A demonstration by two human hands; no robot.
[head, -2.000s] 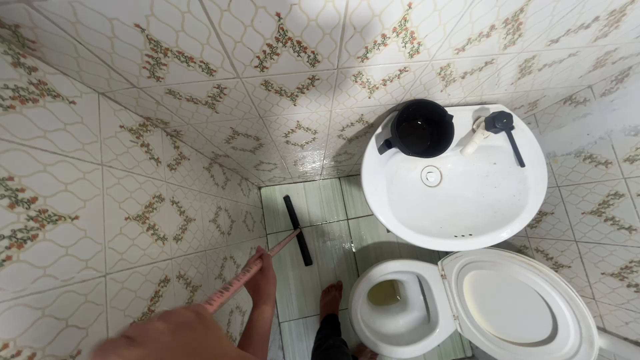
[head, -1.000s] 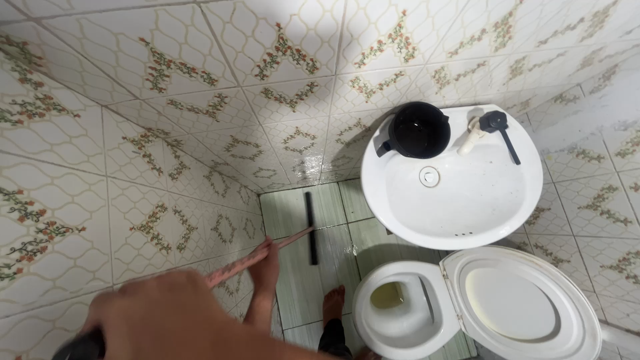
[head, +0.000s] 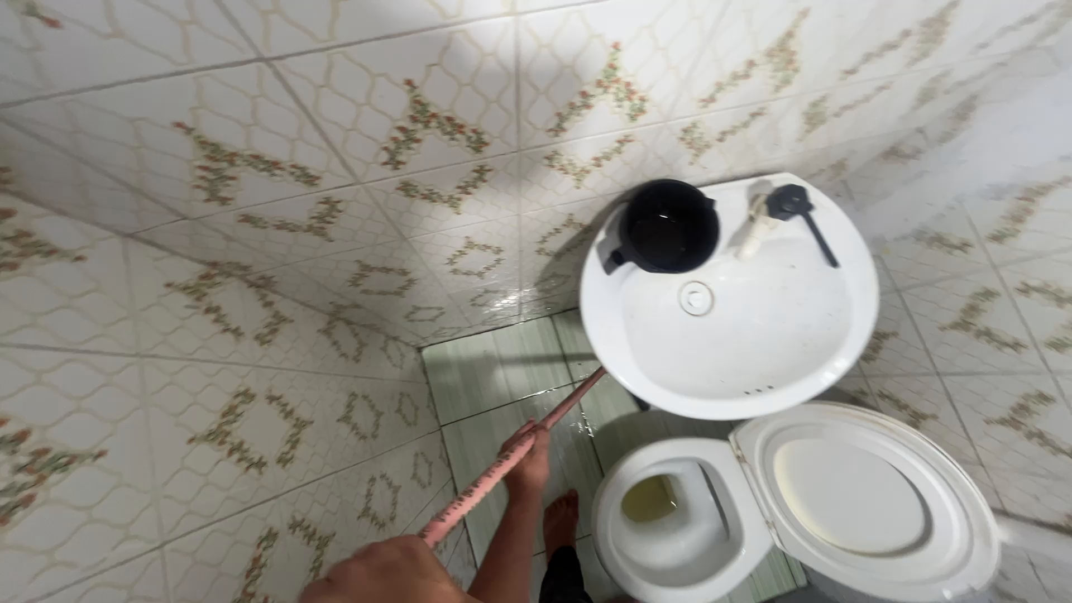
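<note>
My right hand (head: 389, 574), at the bottom edge and nearest the camera, is closed around the upper part of a pink patterned pole (head: 481, 494). Farther down the pole, my left hand (head: 528, 456) grips it too. The pole slants down to the right and passes out of sight behind the rim of the white washbasin (head: 754, 368). A small dark piece, perhaps part of the black floor squeegee head, shows below the basin's rim; the rest is hidden. The green tiled floor (head: 494, 368) has wet, shiny spots.
A black pot (head: 670, 226) stands on the basin's left side, near a tap with a black lever (head: 791, 203). The toilet bowl (head: 620, 553) holds yellowish liquid, its lid (head: 854, 494) raised. A bare foot (head: 561, 519) is beside it. Floral tiled walls (head: 251, 435) enclose the corner.
The black squeegee head, seen on the open floor left of the basin, has moved right and is now mostly out of sight. The pole and my left hand have also shifted right.
</note>
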